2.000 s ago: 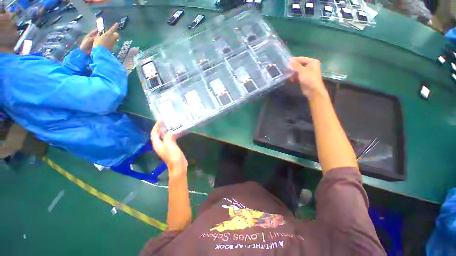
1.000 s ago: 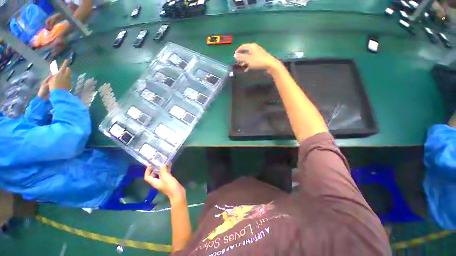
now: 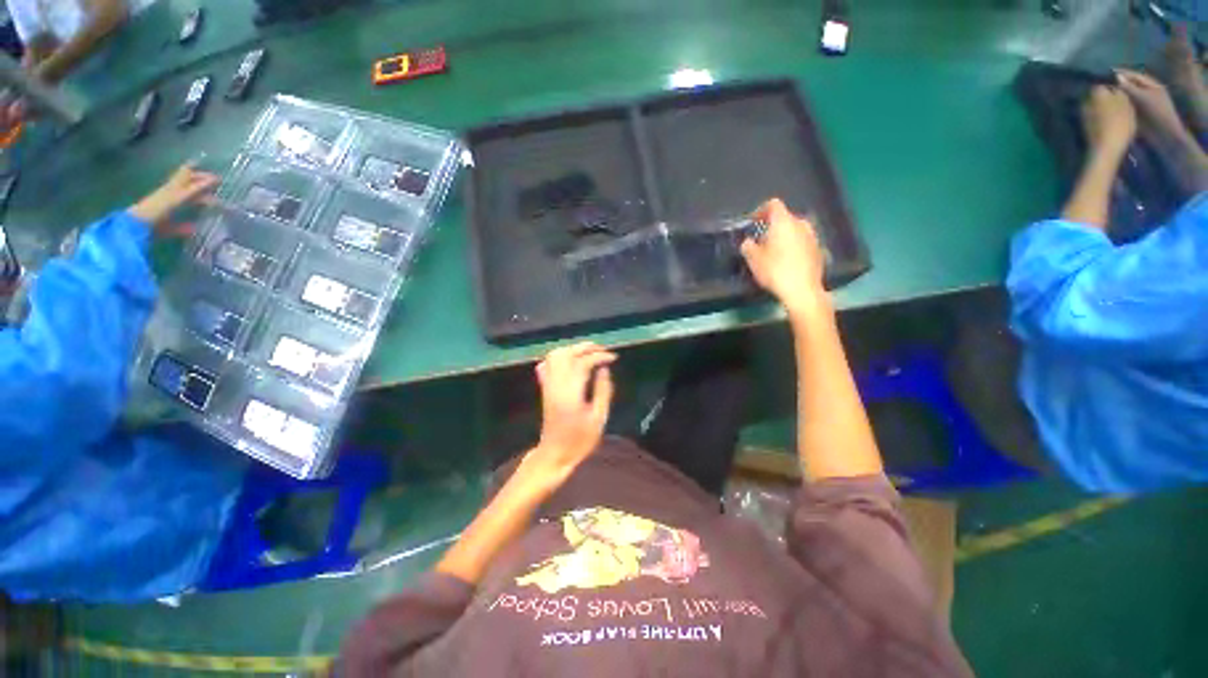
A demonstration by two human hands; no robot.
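The black parts tray (image 3: pixel 644 159) with its central divider lies on the green bench in front of me. A glossy strip (image 3: pixel 616 242) lies across the divider, with loose small black parts (image 3: pixel 556 196) beside it in the left compartment. My right hand (image 3: pixel 787 252) has its fingers pinched at the strip's right end; whether it also holds tweezers cannot be told. My left hand (image 3: pixel 575 397) is empty, fingers apart and curled, just before the bench edge. The clear blister tray (image 3: pixel 334 225) with phone units in its pockets is at the left, tilted, its near end past the bench edge.
A neighbour's hand (image 3: pixel 179 199) is by the blister tray's left side. Another blue-sleeved worker (image 3: pixel 1113 331) sits at the right. An orange-red tool (image 3: pixel 409 65) and part-built phones (image 3: pixel 195 101) lie on the far bench. Blue stools (image 3: pixel 934 424) and a carton (image 3: pixel 934 530) are below.
My left hand has let go of the blister tray and moved right. My right hand has moved from the black tray's far left corner to the strip, which now crosses the divider.
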